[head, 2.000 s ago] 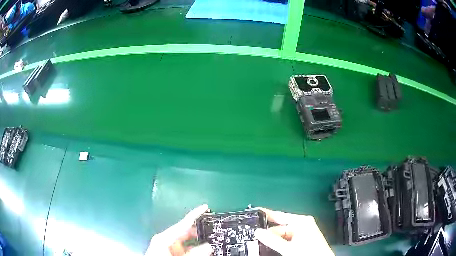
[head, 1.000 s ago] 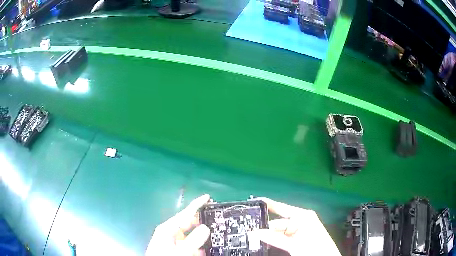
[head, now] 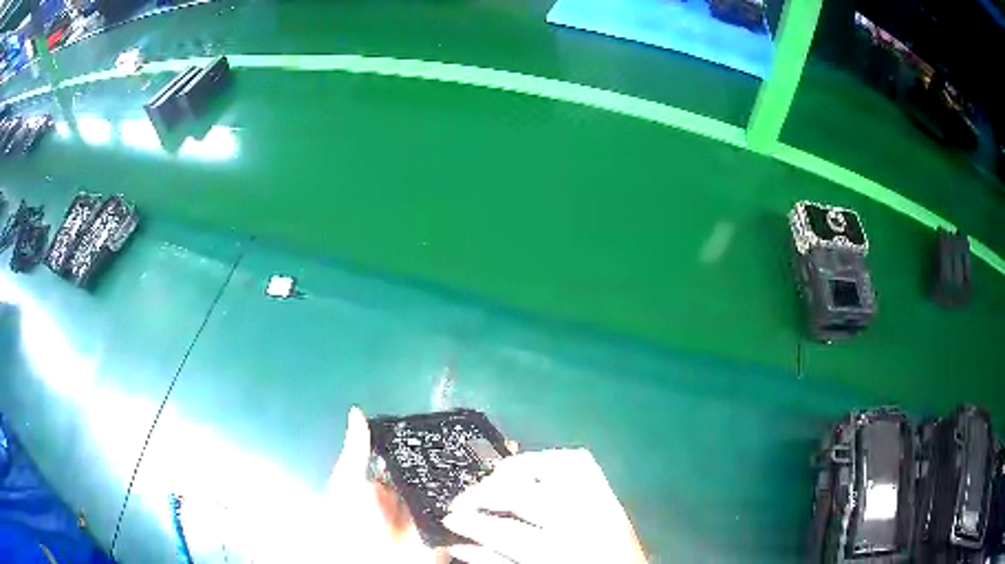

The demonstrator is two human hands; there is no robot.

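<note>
A dark front housing with a speckled circuit board (head: pixel 435 454) is at the bottom centre, open side up and tilted. My left hand (head: pixel 375 496) holds its left edge, thumb upright beside the rim; this hand is washed out by glare. My right hand (head: pixel 551 505) lies over the housing's lower right part, fingertips on the board and edge. What is under these fingers is hidden. The lower edges of both hands are cut off by the picture.
An opened camera unit (head: pixel 835 270) lies at right, with black blocks (head: pixel 950 267) beyond. Rear covers (head: pixel 882 485) stand at bottom right. Board-filled housings (head: pixel 93 237) lie at left, near a small white square (head: pixel 281 286). More black blocks (head: pixel 187 97) stand by the pale green rail (head: pixel 496 79).
The housing has turned and tilted between my hands. My right hand has moved from its right side over its lower part. The view has shifted, so the camera unit and covers appear further right.
</note>
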